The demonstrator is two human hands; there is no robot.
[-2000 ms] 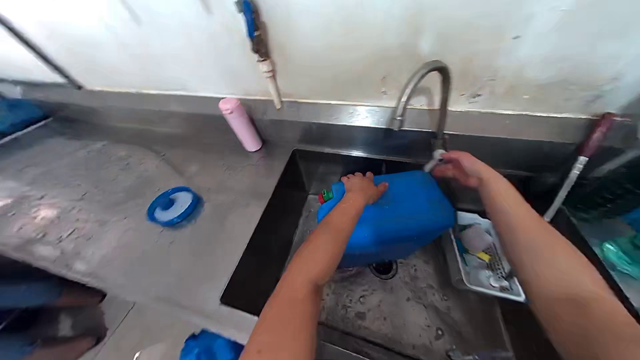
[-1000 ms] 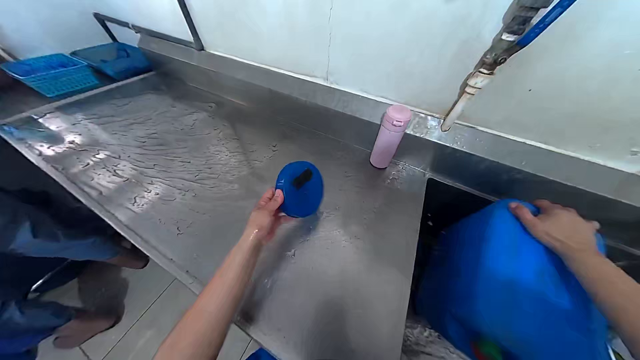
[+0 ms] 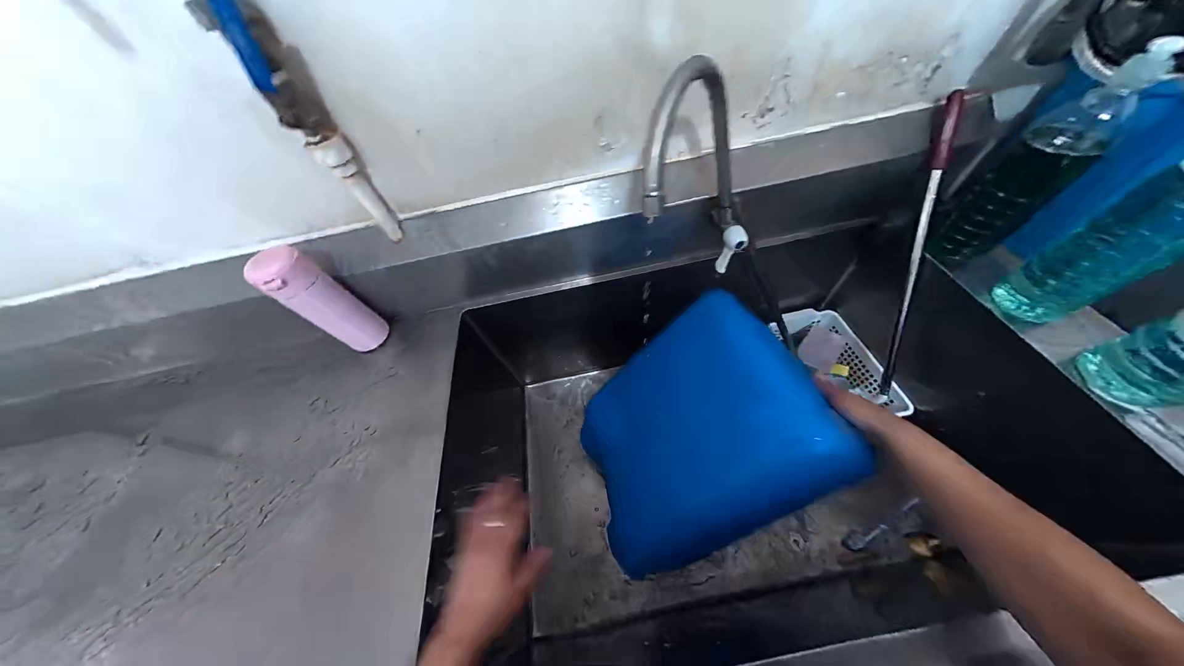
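Note:
A blue plastic jerrycan (image 3: 717,435) is held tilted over the metal sink (image 3: 573,601) by my right hand (image 3: 856,412), at its right side; most of those fingers are hidden behind it. My left hand (image 3: 495,555), blurred, is over the sink's left edge, apart from the jerrycan and holding nothing. Behind the jerrycan stands a curved metal faucet (image 3: 689,120) with a white handle (image 3: 733,242); drops fall from its spout.
A pink flask (image 3: 317,298) stands on the wet steel counter left of the sink. A white perforated basket (image 3: 860,356) and a rod with a dark red handle (image 3: 948,129) are at the sink's right. Beyond them are bottles of green liquid (image 3: 1091,240). A pipe (image 3: 356,185) hangs on the wall.
The view has swung back right to the sink. My left hand no longer holds the blue round lid it held a second ago and is now over the sink. The jerrycan is tilted differently.

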